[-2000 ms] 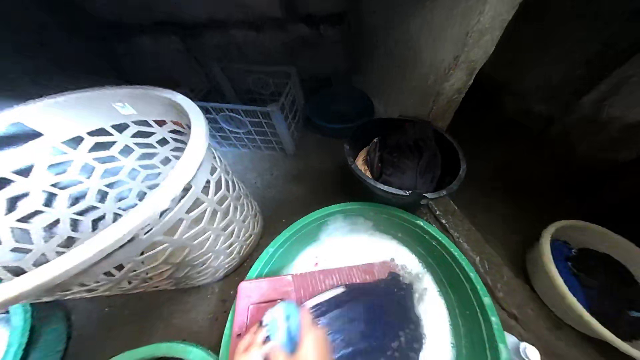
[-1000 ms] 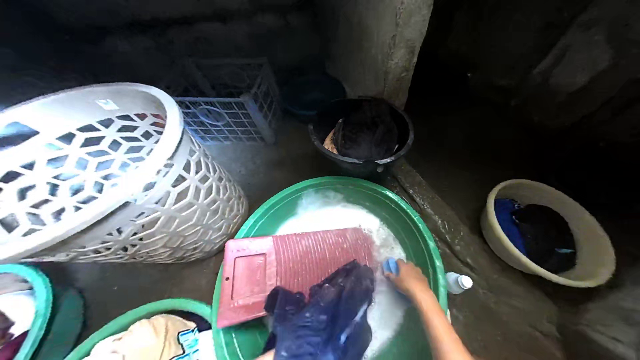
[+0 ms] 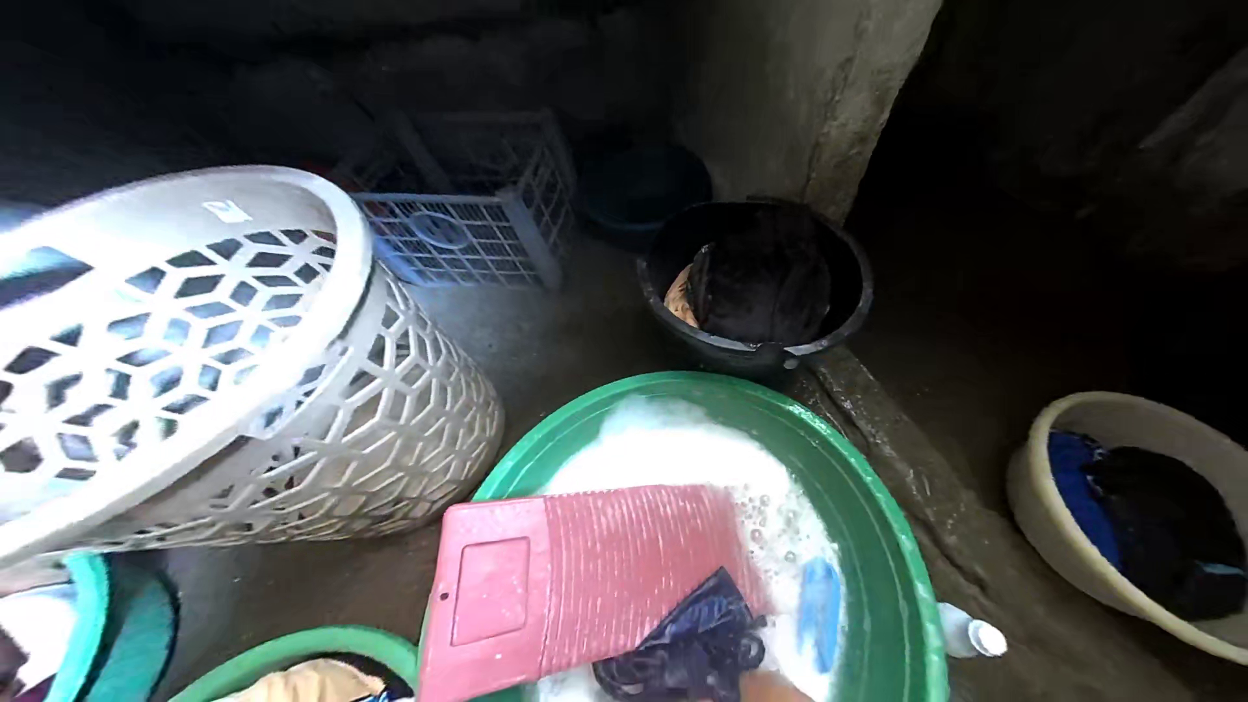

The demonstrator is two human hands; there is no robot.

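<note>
A pink plastic washboard (image 3: 624, 575) leans in a green basin (image 3: 902, 546) of white suds. A wet dark blue garment (image 3: 697, 643) lies bunched over its lower edge. A small part of a hand, seemingly my right hand (image 3: 775, 687), shows at the bottom edge, against the garment; its fingers are hidden, so its grip cannot be told. A blue brush or soap bar (image 3: 819, 614), blurred, rests in the suds to the right, apart from that hand. My left hand is out of view.
A white lattice laundry basket (image 3: 419, 429) stands left, a plastic crate (image 3: 531, 234) behind. A black bucket (image 3: 858, 302) of dark cloth stands behind the basin; a beige tub (image 3: 1038, 517) and white bottle (image 3: 970, 634) are right. More basins (image 3: 341, 639) sit lower left.
My right hand has let go of the blue object, held a second ago, and has moved from the basin's right side to the garment. The garment now covers less of the washboard.
</note>
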